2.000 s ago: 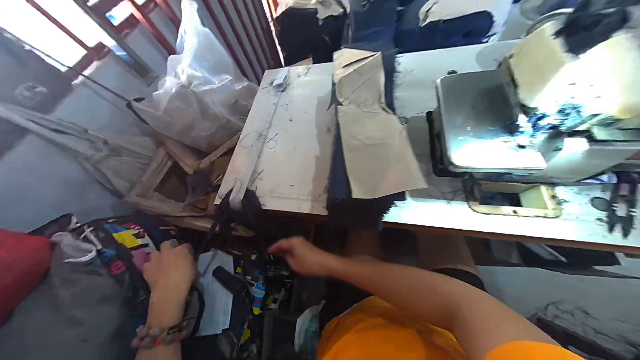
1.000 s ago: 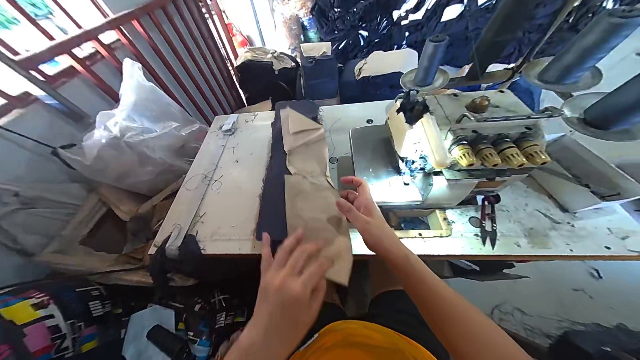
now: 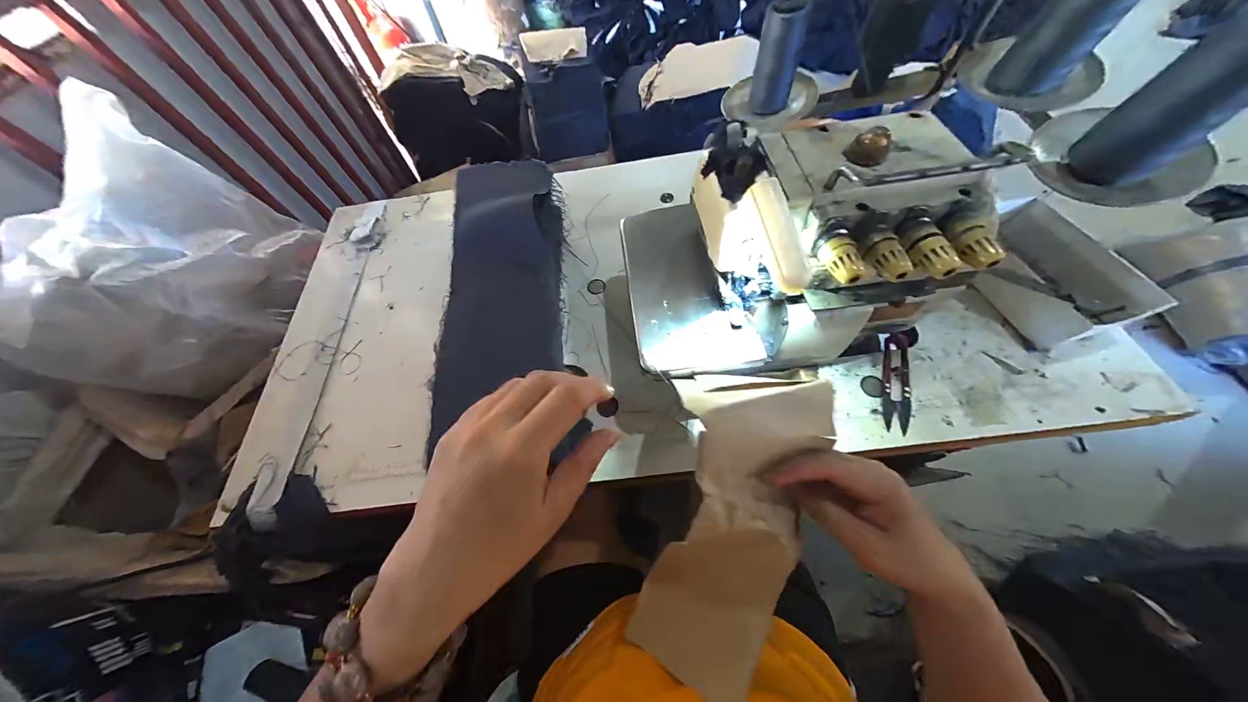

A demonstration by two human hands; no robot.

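My right hand (image 3: 858, 507) grips a tan fabric piece (image 3: 726, 575) at its narrow middle; the piece hangs over the table's front edge in front of my orange shirt. My left hand (image 3: 522, 478), fingers apart and holding nothing, is over the near right part of a dark navy fabric strip (image 3: 497, 283) with a frayed edge. That strip lies lengthwise on the white table. To its right stands an overlock sewing machine (image 3: 877, 185), its light shining on the metal plate (image 3: 673, 302). Thread snips (image 3: 895, 382) lie on the table at its right.
Clear plastic bag (image 3: 146, 253) bulges left of the table. Dark fabric bundles (image 3: 575, 102) stand behind it. Thread cones (image 3: 780, 58) rise behind the machine, a grey tray (image 3: 1082, 273) sits at its right, and loose threads (image 3: 331, 356) lie on the table (image 3: 380, 390).
The tan piece lay on the navy strip; my right hand has taken hold of it and moved it right, off the strip. My left hand no longer touches the tan piece.
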